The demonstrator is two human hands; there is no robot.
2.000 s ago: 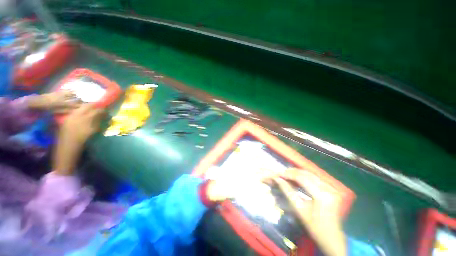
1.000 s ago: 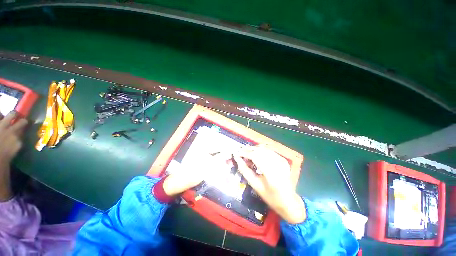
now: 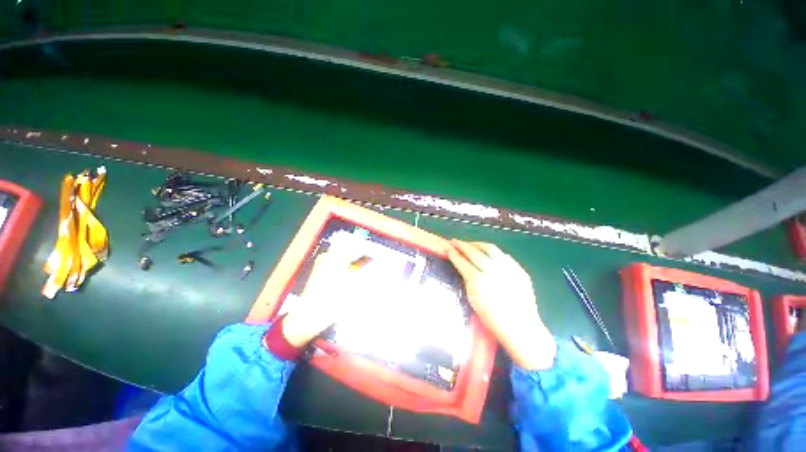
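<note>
An open-backed tablet (image 3: 415, 274) lies in a red-orange tray (image 3: 380, 399) in front of me, tilted on the bench. Its middle is washed out by glare. My left hand (image 3: 329, 291) is over the tablet's left part; its fingers blend into the glare, with a small orange-brown spot near the fingertips. I cannot tell whether it holds anything. My right hand (image 3: 499, 296) rests on the tray's upper right edge, fingers extended and somewhat apart, with nothing seen in it.
Black lead parts (image 3: 190, 207) and orange flex cables (image 3: 78, 234) lie left. Tweezers (image 3: 588, 305) and a white wipe (image 3: 613, 371) lie right, beside another tablet in a red tray (image 3: 643, 340). A worn rail (image 3: 460, 207) runs behind; a pale post (image 3: 733, 221) stands right. A blue sleeve shows at far right.
My right hand has moved from the tablet's middle to the tray's right edge, its fingers spreading. My left hand stays over the tablet. The view has shifted; the neighbour's hand at left has left the picture.
</note>
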